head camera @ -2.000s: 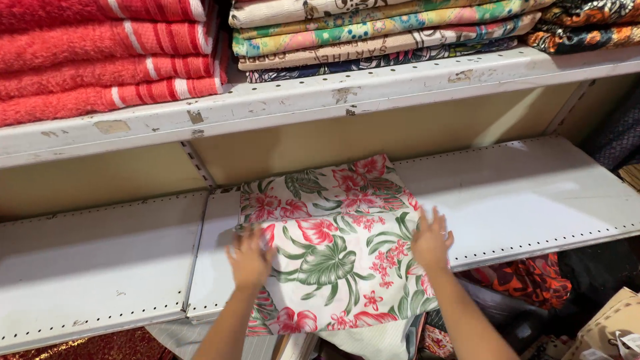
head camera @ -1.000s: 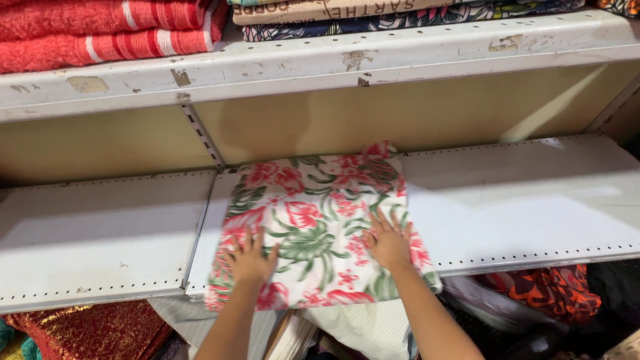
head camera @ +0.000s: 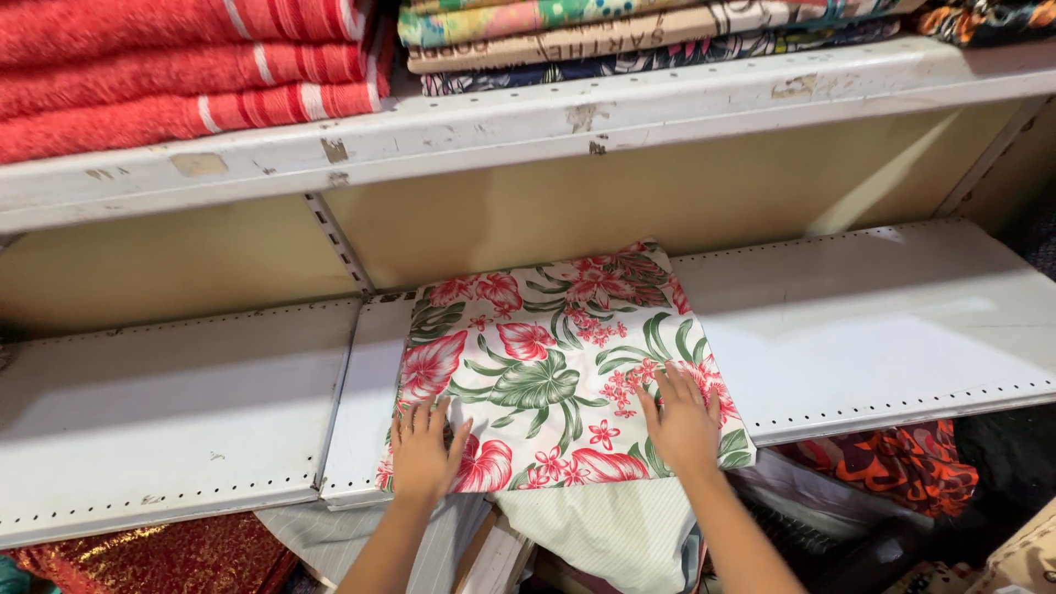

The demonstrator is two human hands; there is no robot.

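Observation:
A floral printed cloth [head camera: 536, 384], white with pink flowers and green leaves, lies folded into a rough rectangle on the white metal shelf [head camera: 866, 330]. Its front edge reaches slightly past the shelf's front edge. My left hand [head camera: 427, 450] rests flat on the cloth's front left corner, fingers spread. On the right part of the cloth, near its front, lies my right hand [head camera: 683, 417], palm down with fingers apart. Neither hand grips the fabric.
Above, an upper shelf [head camera: 495, 153] holds folded red towels [head camera: 181, 74] and folded printed fabrics [head camera: 643, 41]. Under the lower shelf are a red and gold cloth [head camera: 157, 553], a pale striped cloth [head camera: 606, 520] and an orange patterned cloth [head camera: 899, 466].
Both hands, raised at the cloth's sides two seconds ago, now rest on it. The fold line across the cloth seen then no longer shows, and the cloth looks flatter.

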